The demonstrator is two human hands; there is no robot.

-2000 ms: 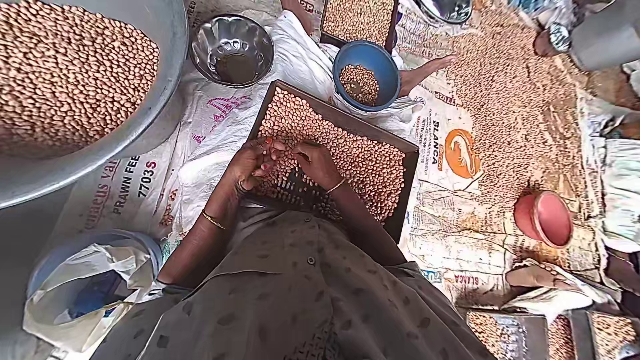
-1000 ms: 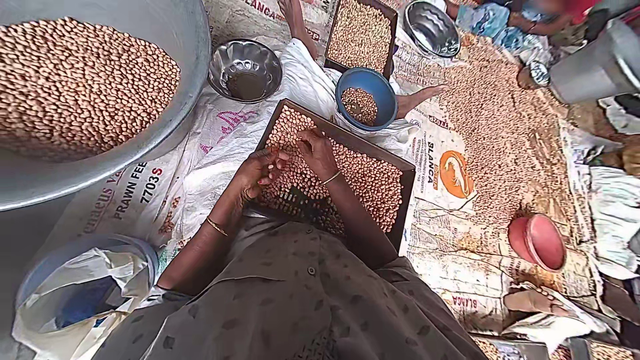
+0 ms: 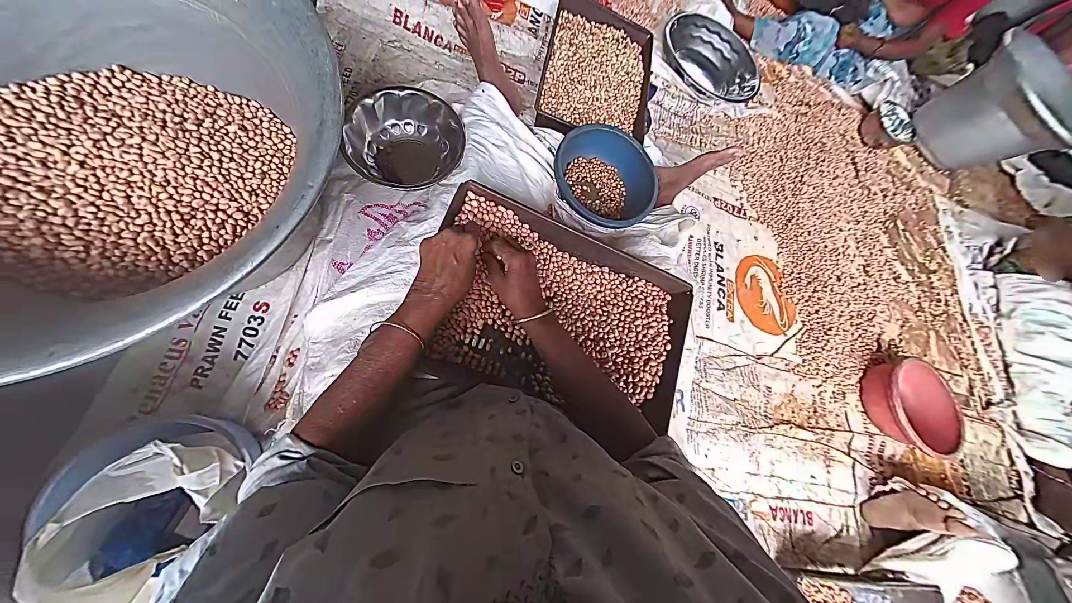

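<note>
A dark rectangular tray (image 3: 680,335) lies in front of me, with reddish-brown shelled nuts (image 3: 603,310) spread in it and a dark patch of its slotted bottom bare near my body. Over its upper left part are both hands, knuckles bent and fingertips close together. My left hand (image 3: 448,261) is curled at the left rim, a thin bangle on its wrist. Beside it, my right hand (image 3: 512,276) has its fingers bent downward above the nuts. Whether anything is between the fingertips is too small to tell.
A large metal basin (image 3: 322,167) of nuts stands at left, a fluted metal bowl (image 3: 404,138) beside it. Beyond the tray are a blue bowl (image 3: 607,176), another tray (image 3: 645,75) and a person's bare feet. A red bucket (image 3: 921,408), grey bucket (image 3: 988,109) and spread nuts lie right; a lined tub (image 3: 50,494) lower left.
My hands were apart over the tray one second ago; now they are close together at its upper left part. The view has shifted slightly.
</note>
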